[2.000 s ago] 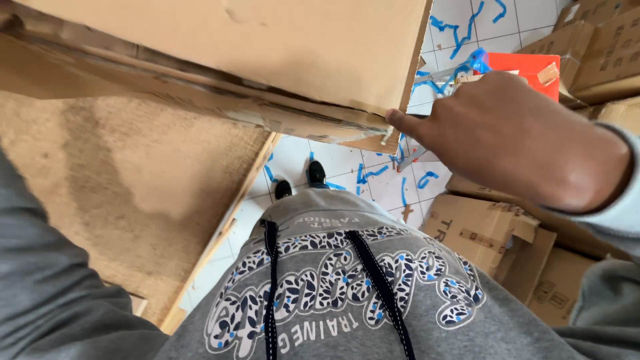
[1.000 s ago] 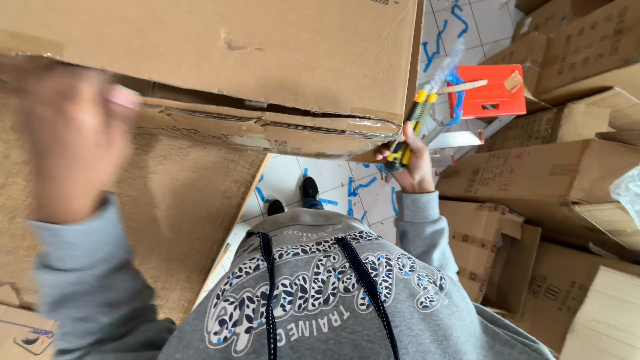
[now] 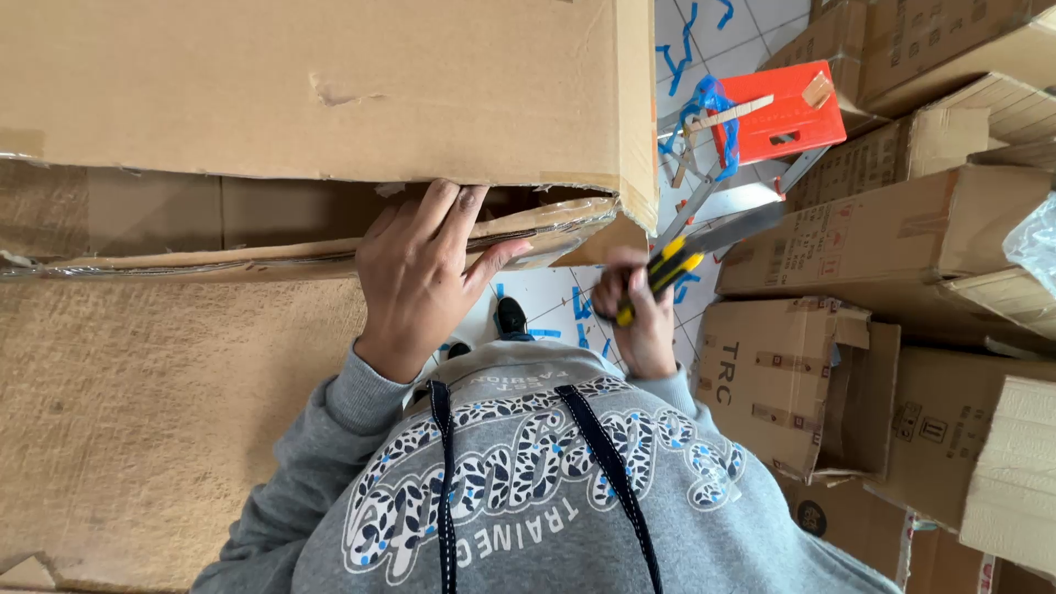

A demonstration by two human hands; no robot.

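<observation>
A large cardboard box (image 3: 462,91) lies across the upper left, its near side gaping in a long slit with a dark inside. My left hand (image 3: 429,264) grips the lower cardboard edge (image 3: 165,262) of that slit, fingers over it into the gap and thumb on the outside. To the right of the box corner, my right hand (image 3: 639,309) is closed around a yellow and black utility knife (image 3: 668,268). Its blurred blade end points up and to the right, apart from the box.
The box is by a brown wooden surface (image 3: 165,412) at left. A red-topped step stool (image 3: 775,107) with blue strips on it stands at upper right. Several cardboard boxes (image 3: 874,214) are stacked at right. Blue tape scraps (image 3: 582,305) litter the white tiled floor.
My left hand has come right along the box to the slit's edge, which now gapes wider. My right hand, pointing at the box corner without the knife two seconds ago, now holds it.
</observation>
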